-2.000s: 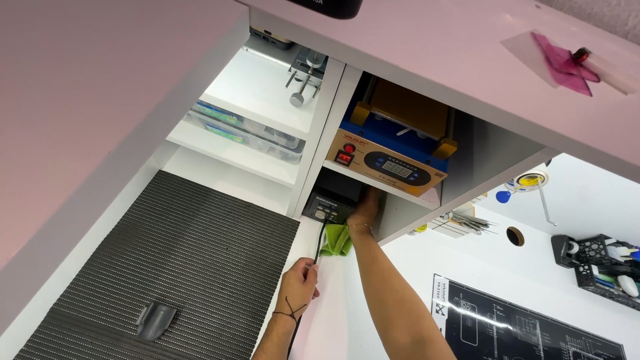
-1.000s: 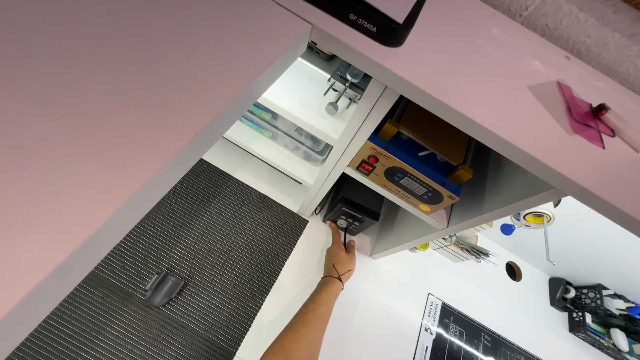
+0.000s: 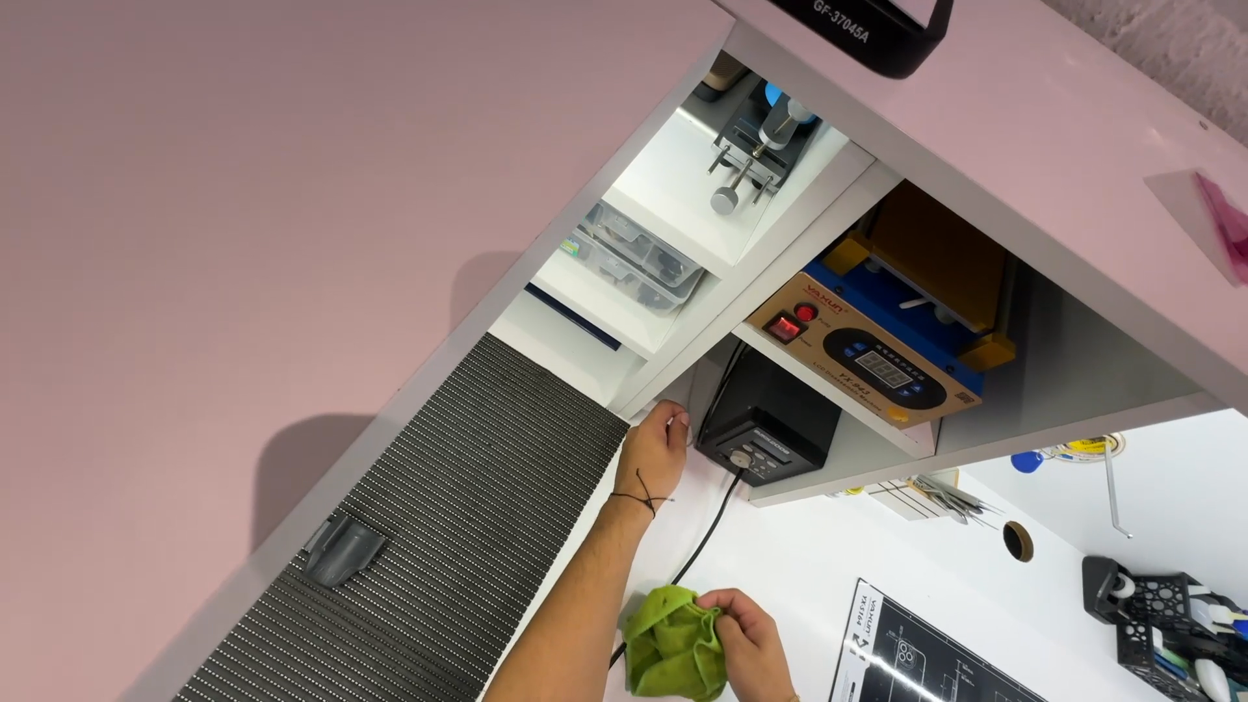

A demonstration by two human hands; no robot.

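Note:
My left hand, with a thin dark cord bracelet at the wrist, is at the opening of the lower compartment, just left of a black control box; whether its fingers hold anything cannot be made out. A black cable plugs into the box's front and runs down behind a green cloth. My right hand pinches that crumpled cloth at its right edge, over the white worktop.
Above the box sits a YAXUN screen separator machine. Clear plastic cases and a metal clamp fixture fill the shelves at left. A ribbed dark mat bears a grey plastic piece. A black organizer stands at right.
The green cloth, last seen by the box two seconds ago, is now lower down in my right hand. My left hand has moved from the box's front to its left side.

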